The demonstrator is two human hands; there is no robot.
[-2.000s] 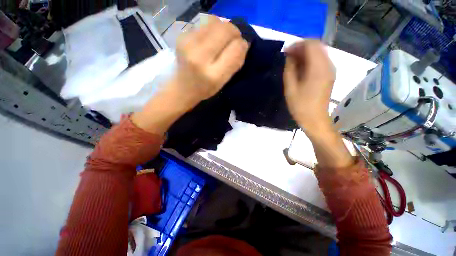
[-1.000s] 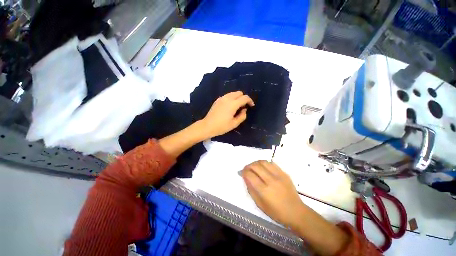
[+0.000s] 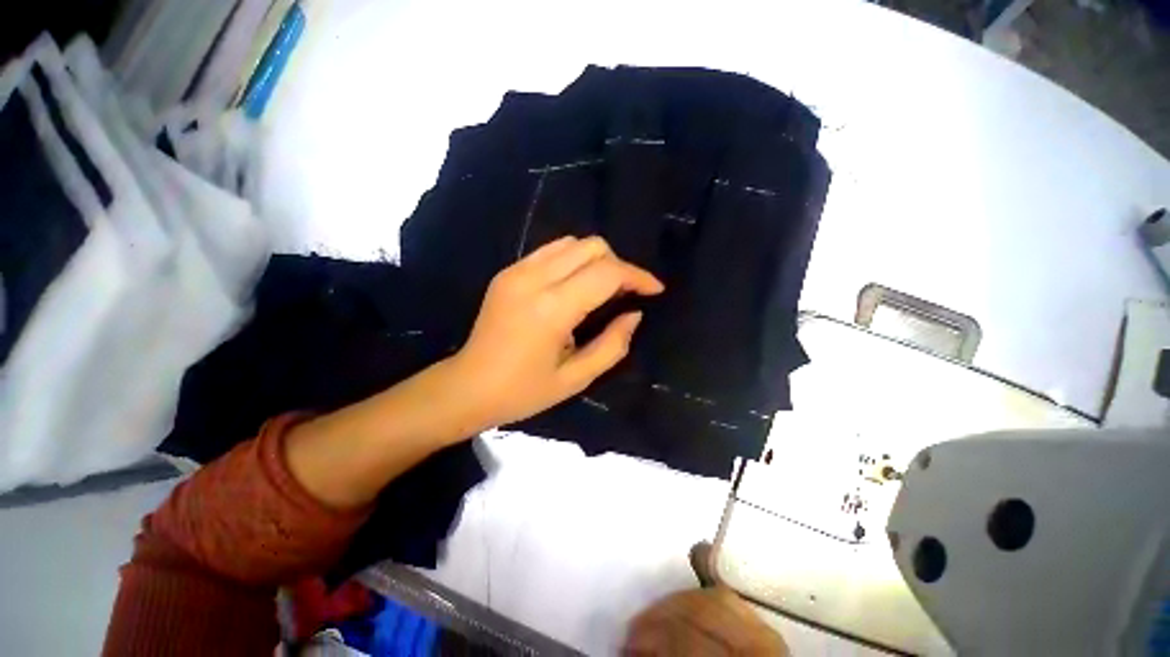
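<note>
A large black garment panel (image 3: 719, 257) with thin white marked lines and ragged edges lies flat on the white table. More black cloth (image 3: 295, 334) lies to its left and reaches the front edge. My left hand (image 3: 552, 327) rests over the middle of the panel, thumb and fingers apart, with nothing seen in it. My right hand (image 3: 706, 626) is at the bottom edge, cut off and blurred, below the panel near the machine bed; its fingers cannot be made out.
The sewing machine head (image 3: 1052, 539) is at the lower right, beside its pale bed (image 3: 821, 513). A white cloth bundle (image 3: 167, 295) with black pieces is at the left. A ruler strip (image 3: 462, 616) runs along the front edge, with a blue crate (image 3: 400, 631) below.
The panel, earlier under both moving hands, now lies spread flat. My left hand stays on it; my right hand has dropped to the bottom edge. The view has moved closer over the table.
</note>
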